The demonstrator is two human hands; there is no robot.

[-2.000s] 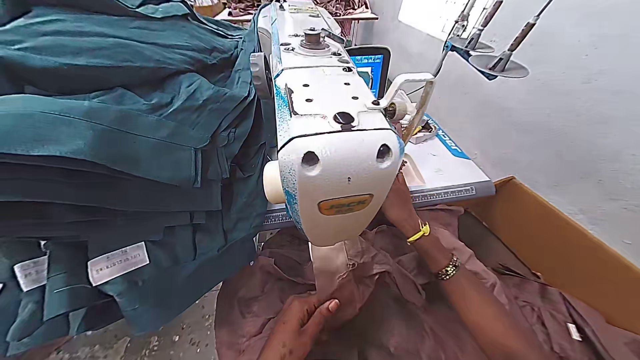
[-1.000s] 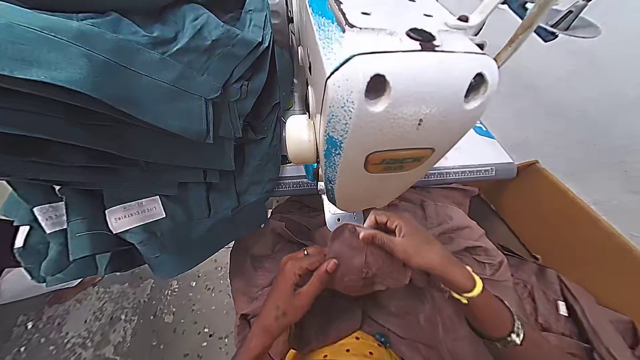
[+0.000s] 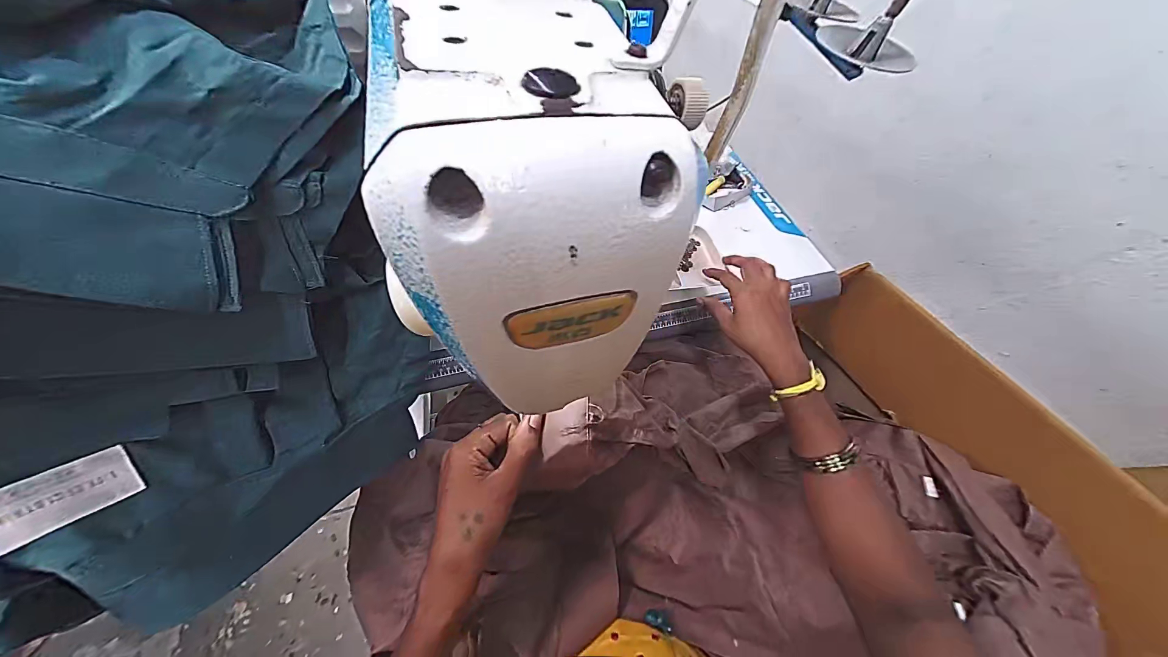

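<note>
A white and blue Jack sewing machine head (image 3: pixel 547 228) fills the upper middle, and its lower end hides the needle area. Just below it, my left hand (image 3: pixel 484 465) pinches the edge of a brown cloth garment (image 3: pixel 712 529) between thumb and fingers. My right hand (image 3: pixel 753 315) is off the cloth, fingers apart, over the edge of a shallow pale tray (image 3: pixel 707 255) in the machine bed. Small dark pieces (image 3: pixel 689 255) lie in that tray, too small to identify. The brown garment spreads from under the machine head toward me.
Stacked teal garments (image 3: pixel 137 246) with a white label hang at the left. A brown cardboard-like panel (image 3: pixel 985 411) borders the right side beside a pale wall. Behind the machine stand thread spool holders (image 3: pixel 867 46). Near the bed's far edge sits a small box (image 3: pixel 727 189).
My right hand has left the brown cloth, which both hands held a second ago, and moved up to the tray. My left hand now pinches cloth right under the machine head. The view is closer.
</note>
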